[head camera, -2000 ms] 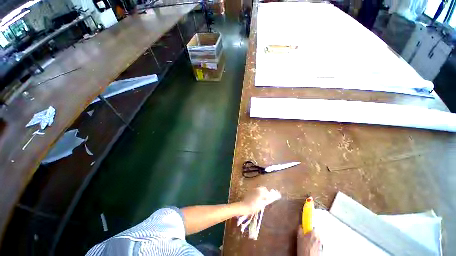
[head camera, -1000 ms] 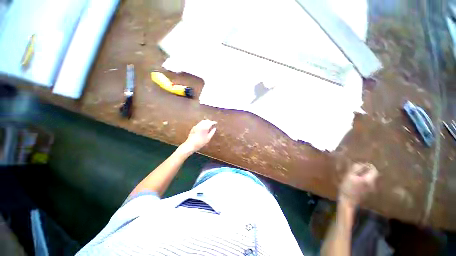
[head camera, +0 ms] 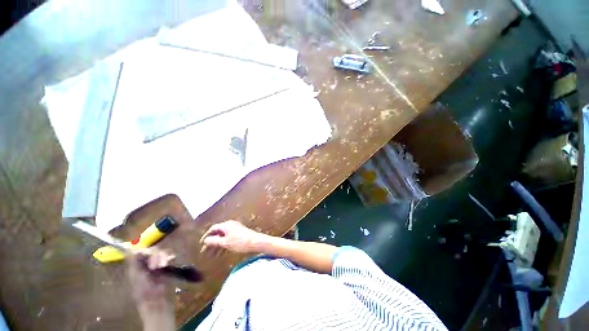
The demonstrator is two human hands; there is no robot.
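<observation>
The white fabric lay (head camera: 194, 90) has a curved cut edge facing me. My left hand (head camera: 150, 265) is blurred at the lower left and closed around the middle of the shears, blades (head camera: 97, 234) pointing up-left and black handles to the right. The yellow cutter (head camera: 123, 251) lies on the table, partly behind the shears, its black end near the lay's notch. My right hand (head camera: 226, 236) is at the table edge below the lay, fingers bent, with no held thing visible. Grey flat bars (head camera: 94, 142) and a small dark clip (head camera: 239, 146) lie on the lay.
A metal block (head camera: 352, 63) and small thin tool (head camera: 376, 47) are on the brown table (head camera: 284, 194), which has pale flecks. Below its edge stands an open cardboard box (head camera: 449, 152) with white scraps. A white object (head camera: 524, 239) and clutter are at the right.
The view has turned right, bringing the floor box into sight. My left hand, empty a second ago, now holds the shears. My right hand has come in close to my left and the lay's notch.
</observation>
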